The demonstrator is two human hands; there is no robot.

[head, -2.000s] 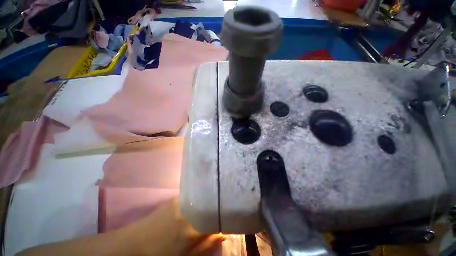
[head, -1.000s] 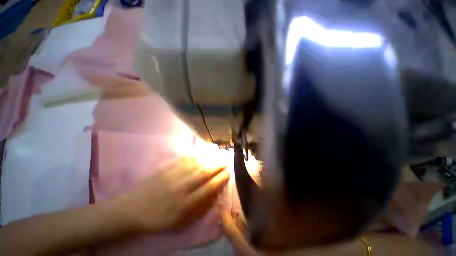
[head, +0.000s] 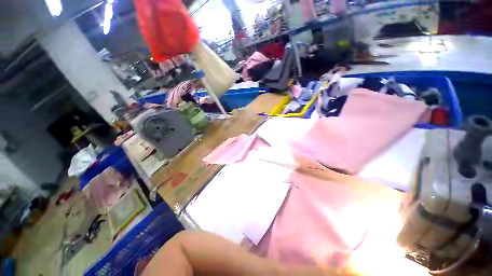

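A dusty-pink fabric panel (head: 329,215) lies on the white machine table beside the sewing machine head (head: 439,188). Its right part reaches the bright lamp glow (head: 391,253) at the machine. Another large pink panel (head: 361,126) lies behind it. A smaller folded pink piece (head: 232,149) is at the left. My left forearm (head: 221,256) crosses the bottom edge towards the glow. My left hand (head: 326,271) is mostly cut off by the edge, so its grip is hidden. My right hand is out of the picture.
A brown board (head: 216,141) extends the table at left, beside a machine with a round grey motor (head: 164,129). A blue basket (head: 148,237) is below left. A blue tray (head: 450,97) of scraps stands behind the panels. A red bag (head: 167,27) hangs above.
The view has swung left and up, moving the machine head to the right edge. My left hand has dropped almost out of the picture, and my right arm no longer shows.
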